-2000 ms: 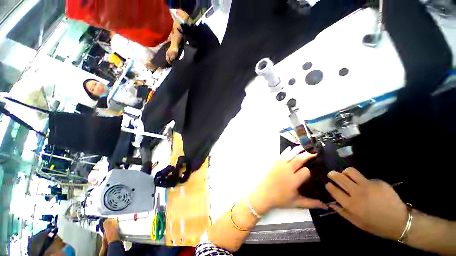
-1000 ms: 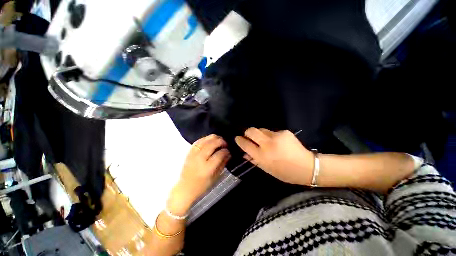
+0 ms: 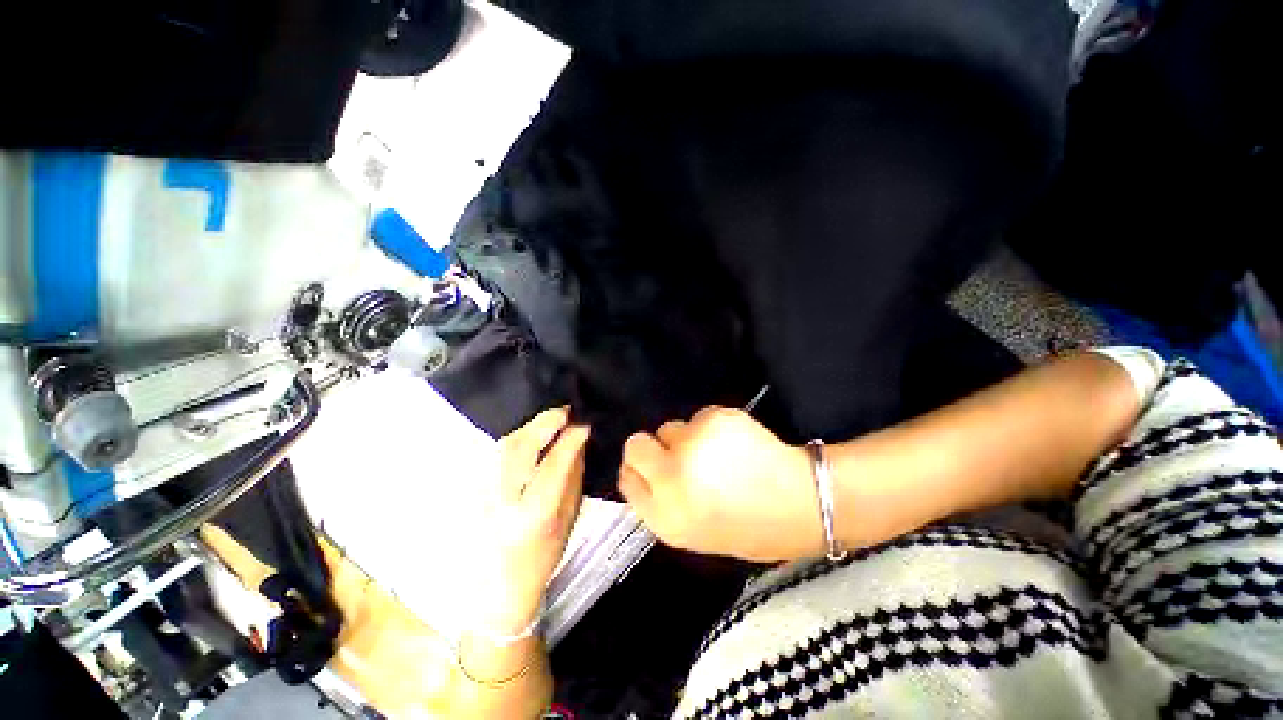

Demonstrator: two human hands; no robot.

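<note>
Black cloth (image 3: 844, 183) covers the table from the needle area to the lap. My left hand (image 3: 542, 492) has its fingertips closed on the cloth's near edge, below the needle area. My right hand (image 3: 711, 485) is just right of it, fingers curled and pinching the cloth too. A thin silver prong (image 3: 758, 400) sticks out from behind my right hand; the rest of that tool is hidden. The white sewing machine head (image 3: 211, 267) with blue stripes is at the left. The presser foot itself is too unclear to make out.
A black strip (image 3: 169, 71) lies over the machine arm. A curved metal loop (image 3: 183, 521) is at the head's left end. A black looped bundle (image 3: 303, 619) lies on the cardboard (image 3: 373, 626). Bright blue material (image 3: 1245, 359) shows at the far right.
The view has swung down and right, then closer to the machine head. Both hands stay close together at the black cloth, with a small gap between them. The striped clothing has come into view.
</note>
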